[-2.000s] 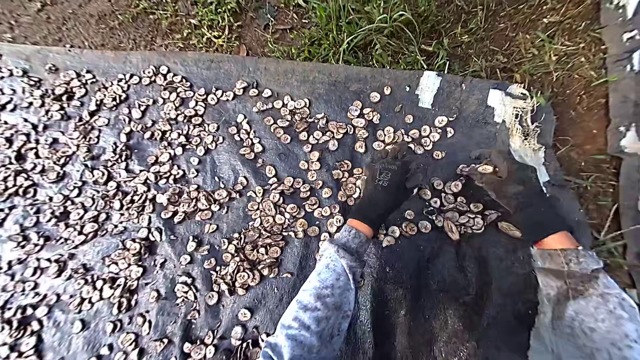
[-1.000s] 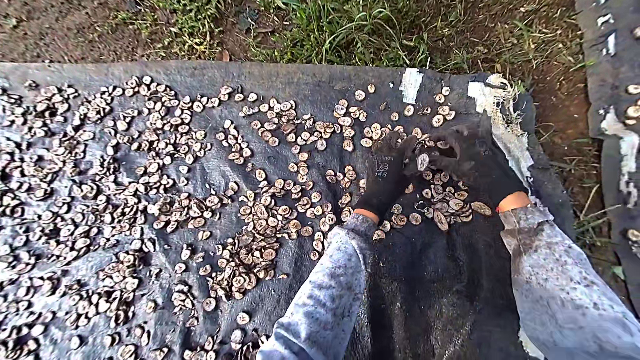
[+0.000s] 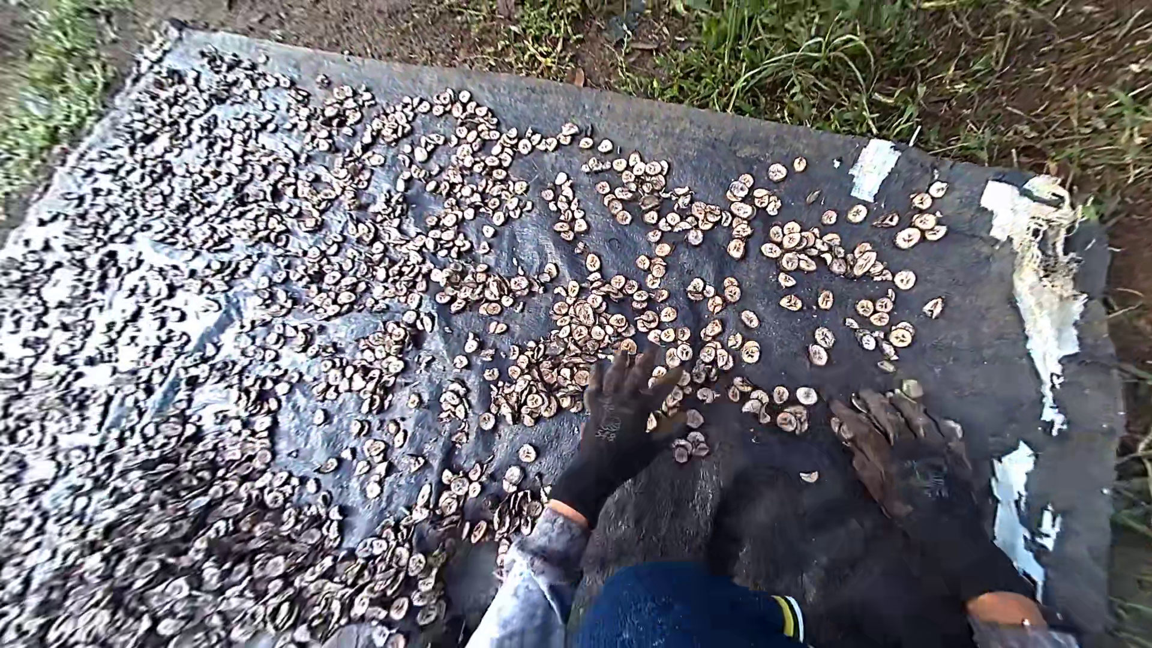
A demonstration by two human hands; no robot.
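Many round, dried, pale-brown slices (image 3: 585, 310) with dark rims lie scattered over a dark plastic ground sheet (image 3: 765, 144). My left hand (image 3: 625, 418), in a black knit glove, rests palm down with spread fingers at the edge of a cluster in the middle; a few slices lie by its thumb. Off to the right my right hand (image 3: 904, 450), gloved in black with soiled fingers, lies flat on the sheet with its fingers apart. One slice touches or sits near its fingertips, and a small group of slices (image 3: 783, 409) lies between the two hands.
Worn white patches (image 3: 1035, 270) with frayed threads mark the sheet's right side. Grass (image 3: 828, 54) and bare soil border the far edge. Denser slices cover the left and lower left. A knee in dark blue cloth (image 3: 684, 607) shows at the bottom.
My hands were close together over a small heap on the right; now they are apart and flat on the sheet, and that heap is spread out. The view has turned and shifted left.
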